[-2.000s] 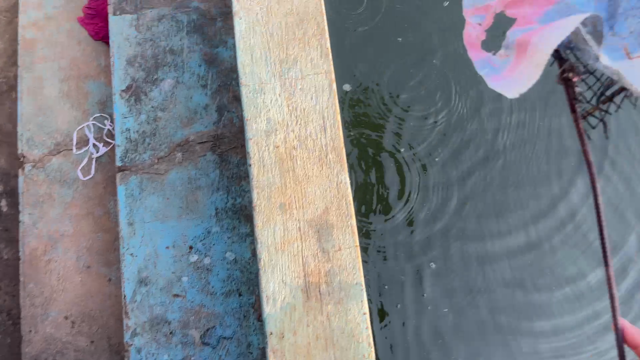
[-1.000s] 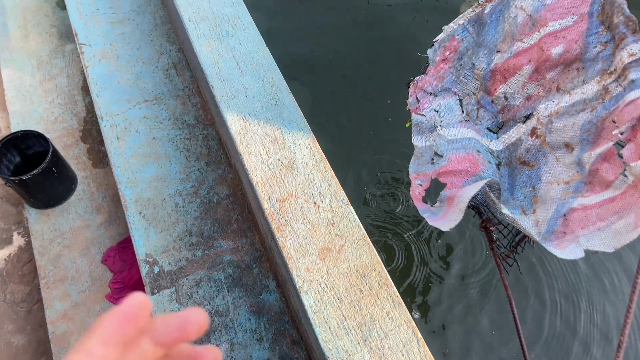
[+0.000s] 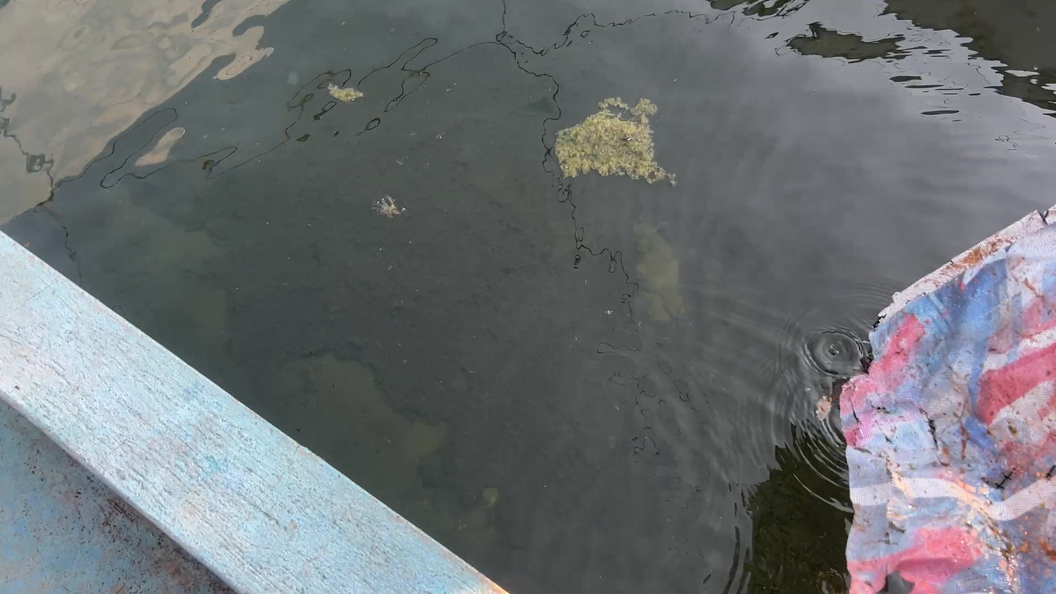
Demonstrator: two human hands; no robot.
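Note:
Neither my left hand nor my right hand shows in the head view at this moment. At the right edge hangs a worn woven plastic sheet [image 3: 949, 445] in blue, white and pink, wrinkled and dirty, with a frayed edge over the water. Its right side and lower part are cut off by the frame. Small rings spread on the water [image 3: 835, 351] beside its left edge. What holds the sheet is out of view.
A weathered, pale blue painted ledge [image 3: 206, 445] crosses the lower left, with a lower blue surface [image 3: 74, 511] beside it. Dark water lies beyond, bearing a yellow-green floating clump of plant matter [image 3: 610, 144], a smaller clump [image 3: 345, 93] and a whitish tuft [image 3: 388, 206].
The view has swung largely toward the open water. The fingers seen at the bottom one second ago, the black cup, the magenta cloth and the cords below the sheet are out of frame.

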